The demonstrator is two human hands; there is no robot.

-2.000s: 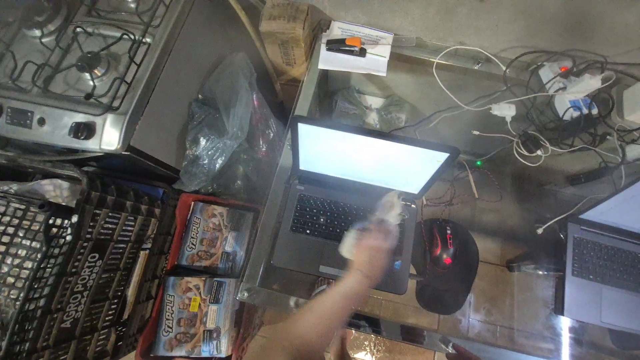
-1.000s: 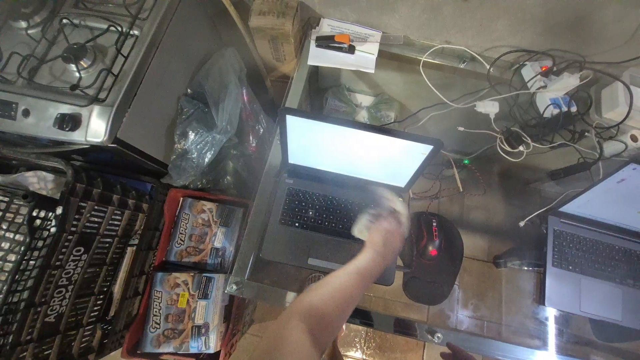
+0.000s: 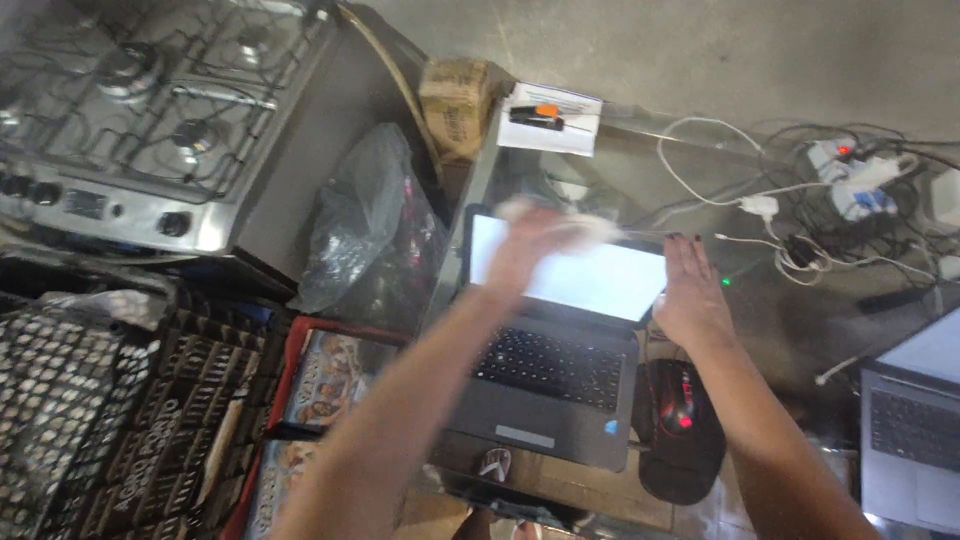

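Note:
An open laptop (image 3: 555,375) with a lit, pale screen stands on a glass table. My left hand (image 3: 529,240), blurred by motion, is at the upper left of the screen with a whitish cloth (image 3: 585,231) in its grasp; the cloth lies along the screen's top edge. At the screen's right edge, my right hand (image 3: 691,292) rests against the lid with its fingers extended and holds nothing. Just below that hand, a black mouse with red lights (image 3: 679,412) sits on a dark mouse pad (image 3: 675,484).
Tangled cables and a power strip (image 3: 862,184) lie at the upper right, above a second laptop (image 3: 911,450). Paper (image 3: 547,139) with an orange-and-black tool (image 3: 541,116) is at the back. Left are a plastic bag (image 3: 360,225), a gas stove (image 3: 225,217), a cardboard box (image 3: 454,105) and crates (image 3: 187,420).
The cloth has moved from the keyboard's right side to the top of the screen. My right hand has come into view and is at the screen's right edge.

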